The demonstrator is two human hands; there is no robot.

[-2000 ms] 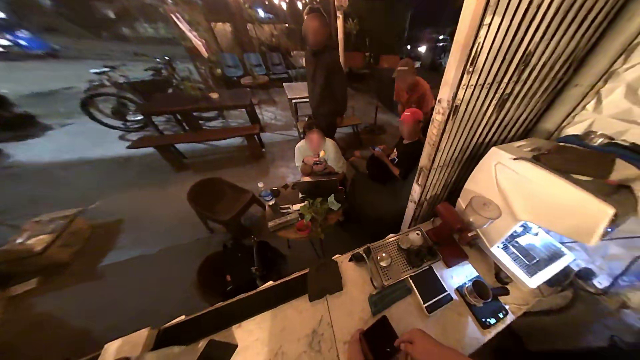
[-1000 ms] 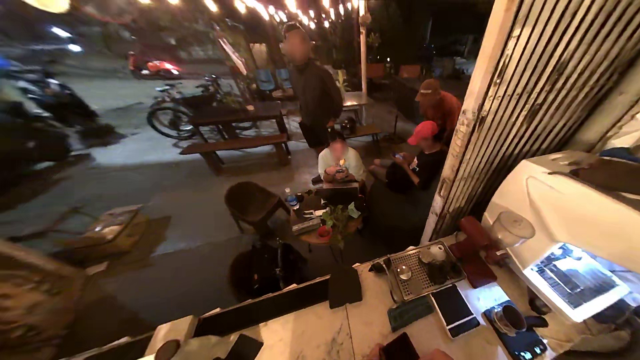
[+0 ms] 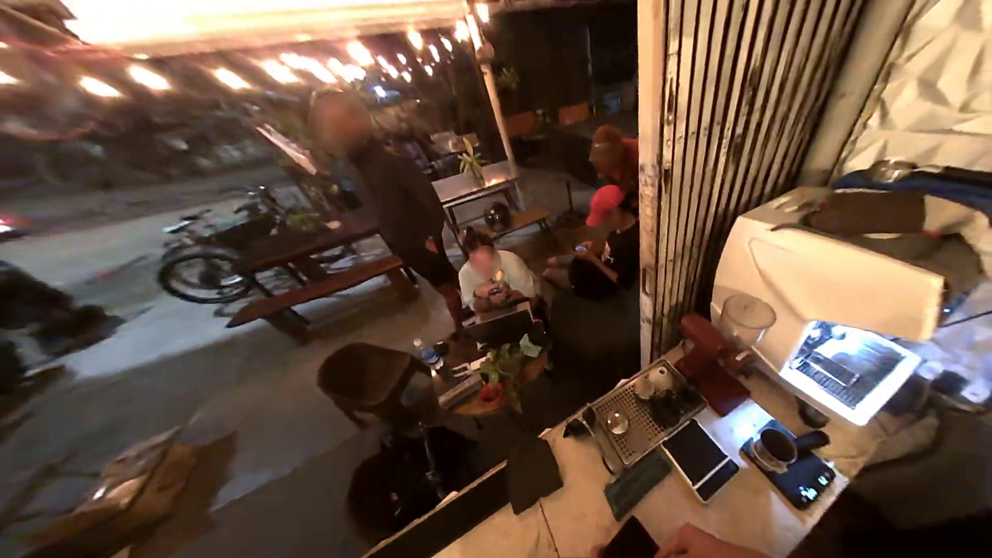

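My right hand point(image 3: 709, 542) is at the bottom edge, its fingers against the right side of a dark phone-like device point(image 3: 632, 540). Only a fingertip of my left hand point(image 3: 598, 551) shows at the device's left side; the rest is cut off. Just beyond lie a folded dark green cloth point(image 3: 637, 484) and a tablet-like device with a white frame point(image 3: 700, 459). To the right, a portafilter point(image 3: 775, 448) rests on a black scale point(image 3: 802, 477) with lit digits. A perforated metal drip tray point(image 3: 647, 411) holds small cups or glasses.
A red-brown grinder point(image 3: 711, 364) and a cream espresso machine point(image 3: 821, 271) stand at the right of the counter point(image 3: 511, 539). A folding metal shutter point(image 3: 736, 155) rises behind. Beyond the counter are a standing person point(image 3: 399, 194), seated people, a round table, a chair point(image 3: 372, 380) and a bench point(image 3: 318, 291).
The standing person beyond the counter has shifted leftward relative to the seated person. The red scooter seen on the road a second ago is no longer visible there. The view has swung.
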